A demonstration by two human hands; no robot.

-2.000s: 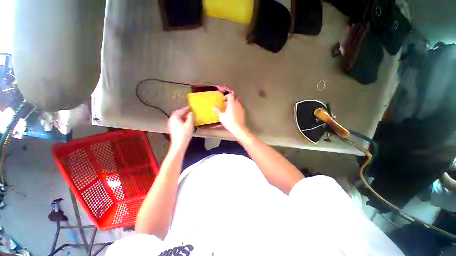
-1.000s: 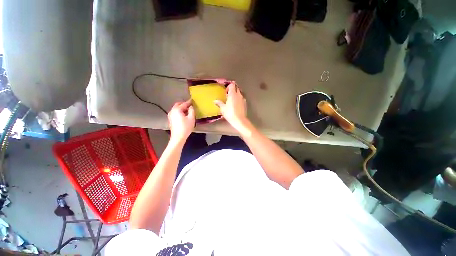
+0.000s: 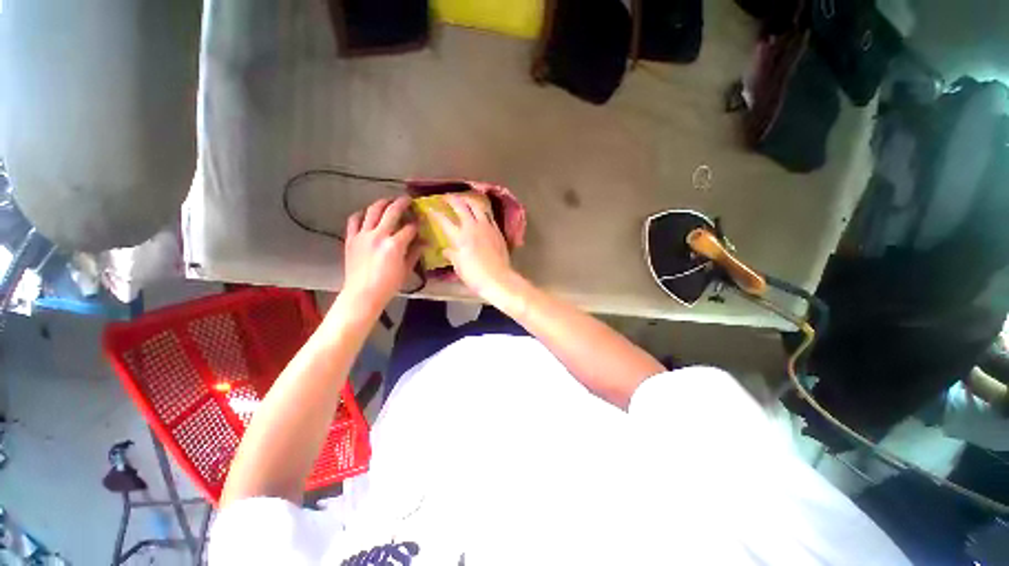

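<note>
The yellow template (image 3: 433, 234) lies on the dark pocket piece (image 3: 512, 217), whose pink edges show at the top and right. My left hand (image 3: 380, 245) rests with bent fingers over the left edge of the template and piece. My right hand (image 3: 472, 237) lies over the template's right part, fingers pointing up and left. Both hands cover much of the piece. A thin black cord loop (image 3: 290, 197) runs out from the piece to the left. Whether the fingers pinch the template or only press on it is partly hidden.
The steam iron (image 3: 678, 258) lies on the table cover (image 3: 597, 155) at right, its hose (image 3: 799, 356) trailing right. Stacked dark pieces (image 3: 586, 53) and a yellow sheet (image 3: 490, 14) are at the far side. A red basket (image 3: 210, 365) is below left, a grey padded form (image 3: 100, 122) at left.
My left hand has moved left and up onto the piece's left side. My right hand has shifted left over the template, covering more of it. The pink right edge is more exposed.
</note>
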